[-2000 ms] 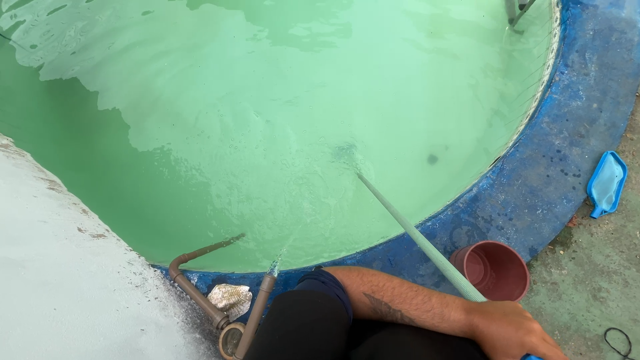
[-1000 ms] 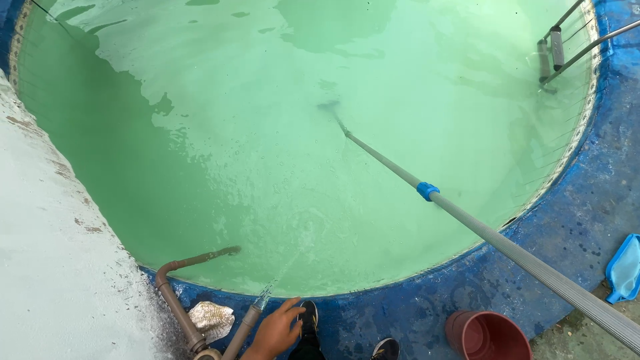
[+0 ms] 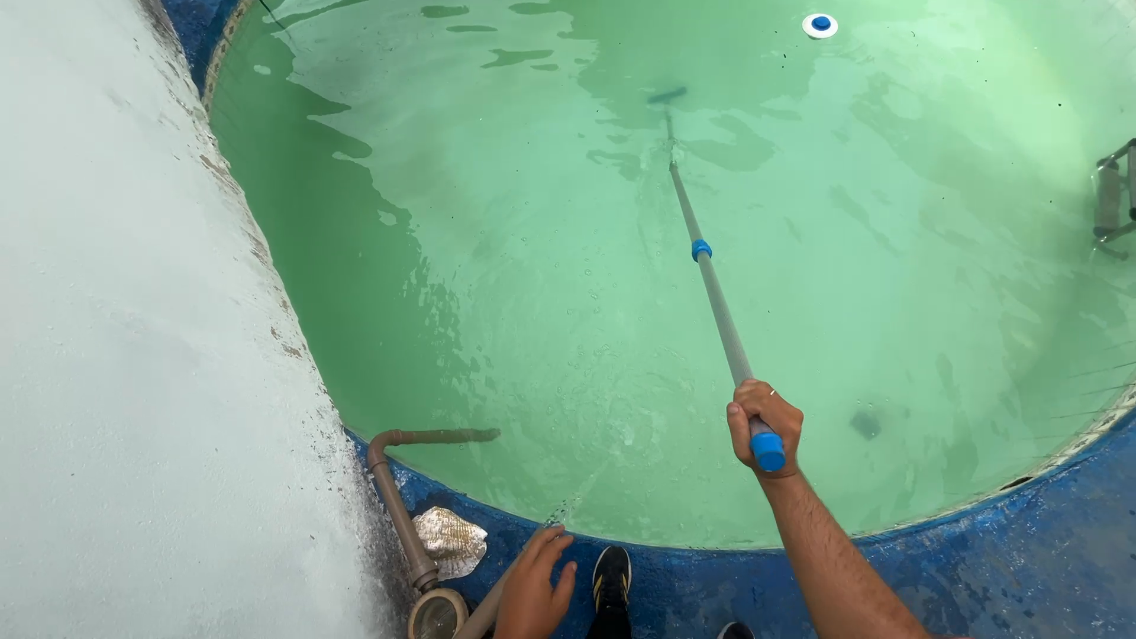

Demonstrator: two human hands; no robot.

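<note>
My right hand (image 3: 769,424) is closed around the end of a grey telescopic pole (image 3: 717,306), just above its blue end cap. The pole reaches out over the green pool water, and a dark brush head (image 3: 667,95) shows blurred below the surface at its far tip. A blue locking collar (image 3: 701,249) sits midway along the pole. My left hand (image 3: 537,586), fingers apart, is over or beside a brown pipe (image 3: 488,611) that spouts water into the pool; whether it touches the pipe is unclear.
A bent brown pipe (image 3: 404,515) dips into the water beside a large seashell (image 3: 451,540). A white wall (image 3: 160,355) borders the left. A ladder (image 3: 1114,191) stands in the pool at right, and a white and blue float (image 3: 820,25) is far off. My shoe (image 3: 612,577) is on the blue rim (image 3: 1003,550).
The pole has swung from pointing up-left to nearly straight out, its brush farther away. My right hand, out of view a second ago, now shows on the pole's end. The view has shifted.
</note>
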